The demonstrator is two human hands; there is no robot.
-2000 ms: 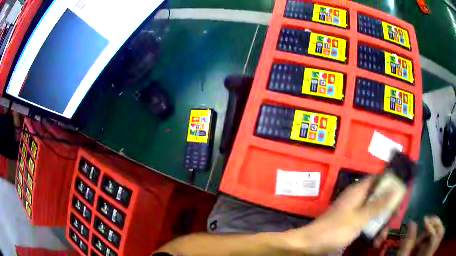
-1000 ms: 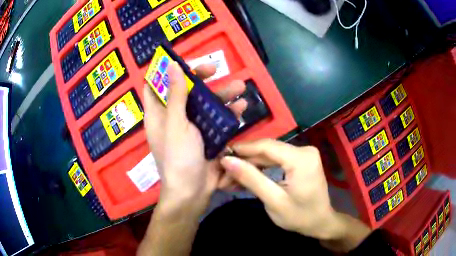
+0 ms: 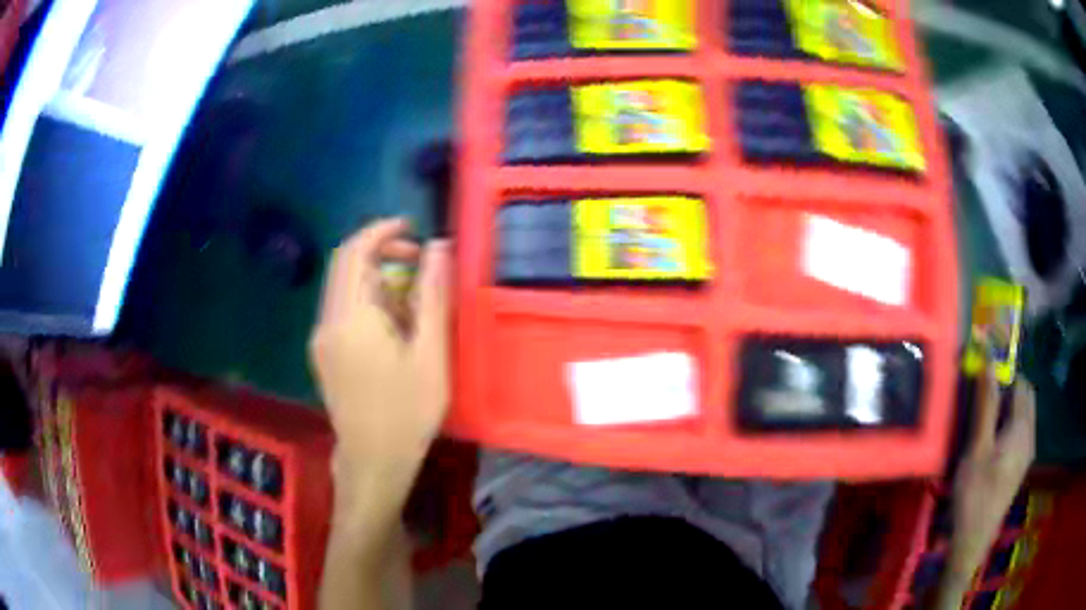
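Note:
The red phone tray (image 3: 581, 449) lies in front of me. Several keypad phones (image 3: 641, 238) lie face up in its pockets. Two pockets hold only white label sheets (image 3: 634, 388). The bottom right pocket holds a phone back (image 3: 830, 384). My left hand (image 3: 379, 346) is left of the tray with curled fingers. A small yellowish patch shows between them; whether it grips something is unclear. My right hand (image 3: 996, 443) is right of the tray, partly hidden, shut on a keypad phone (image 3: 998, 330) with its yellow face showing. The picture is blurred.
A lit monitor (image 3: 72, 215) stands at the upper left. A dark object (image 3: 280, 242) lies on the green bench. A stacked red tray (image 3: 304, 506) with phone backs is at the lower left. A dark mouse (image 3: 1044, 221) lies on a pale pad at the right.
The view has swung back. My hands, together over the tray around a phone one second ago, are now apart on either side of it. The phone is now at the right.

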